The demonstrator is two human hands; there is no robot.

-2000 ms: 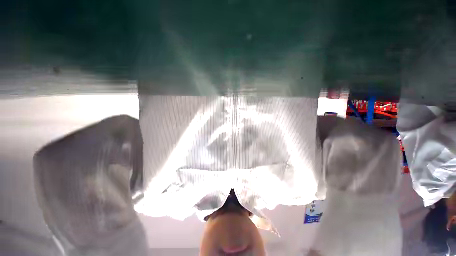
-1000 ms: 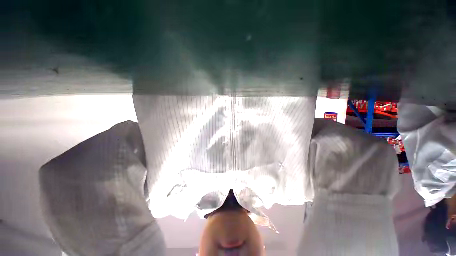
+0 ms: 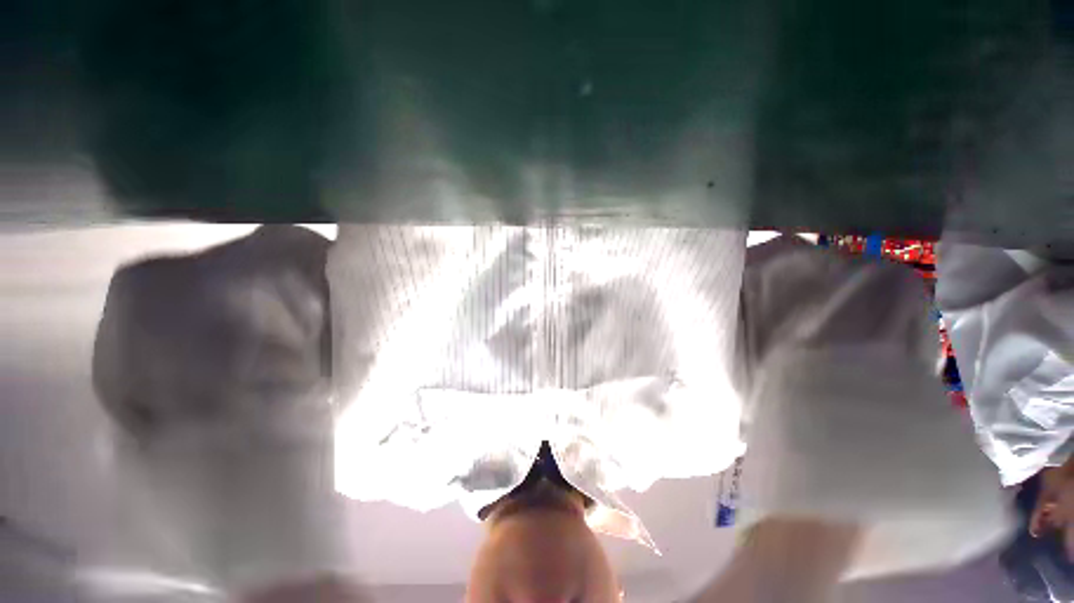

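Observation:
No work piece or tool shows in the head view. A white striped coat front [image 3: 542, 312] fills the middle, very overexposed. A grey-white sleeve [image 3: 218, 330] stands at the left and another sleeve [image 3: 842, 342] at the right, both bent. Blurred bare skin [image 3: 801, 560] shows at the lower end of the right-hand sleeve, cut by the bottom edge. A faint skin-toned patch [image 3: 294, 589] lies at the bottom left. No fingers can be made out, so what my hands hold is hidden.
A dark green surface [image 3: 577, 130] spans the top, blurred. A chin [image 3: 544, 548] is at bottom centre. Another person in a white coat [image 3: 1019, 365] is at the right edge. Red items [image 3: 901, 249] and a blue-and-white tag [image 3: 727, 501] show partly.
Both sleeves have moved up toward the green surface and the right one looks wider. Skin now shows below it. The blue post and red items are more covered.

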